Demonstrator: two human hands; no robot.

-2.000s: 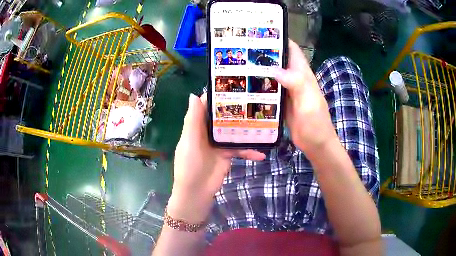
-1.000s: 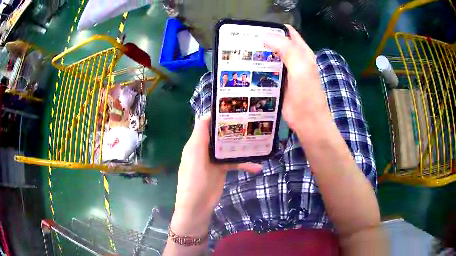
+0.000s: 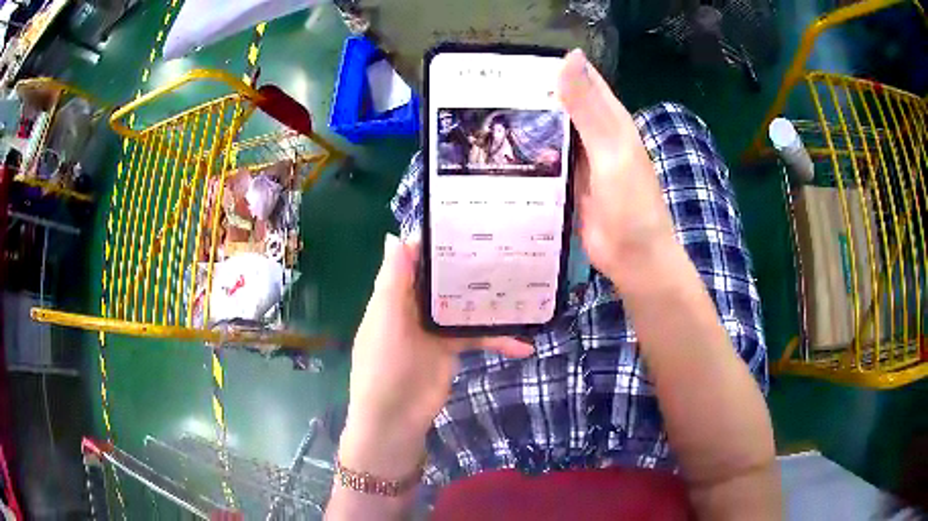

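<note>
A smartphone (image 3: 497, 224) in a black case is upright above my lap. Its white screen shows one large dark picture near the top and pale, mostly blank rows below. My left hand (image 3: 407, 346) holds the phone's lower left edge, with fingers behind it and a gold-coloured band on the wrist. My right hand (image 3: 616, 173) is at the phone's right edge, its thumb near the upper right of the screen. Its other fingers are hidden, so I cannot tell whether it grips. Plaid trousers (image 3: 702, 214) show under the phone.
A yellow cart (image 3: 173, 204) with bagged goods (image 3: 244, 289) stands left. Another yellow cart (image 3: 865, 224) at right holds a brown block (image 3: 829, 265) and a white cylinder (image 3: 790, 148). A blue bin (image 3: 374, 92) is beyond the phone. A wire trolley (image 3: 148, 473) is lower left.
The screen has changed from rows of picture tiles to one large picture with pale rows. The right thumb has moved slightly up. The phone is lower in view than two seconds ago.
</note>
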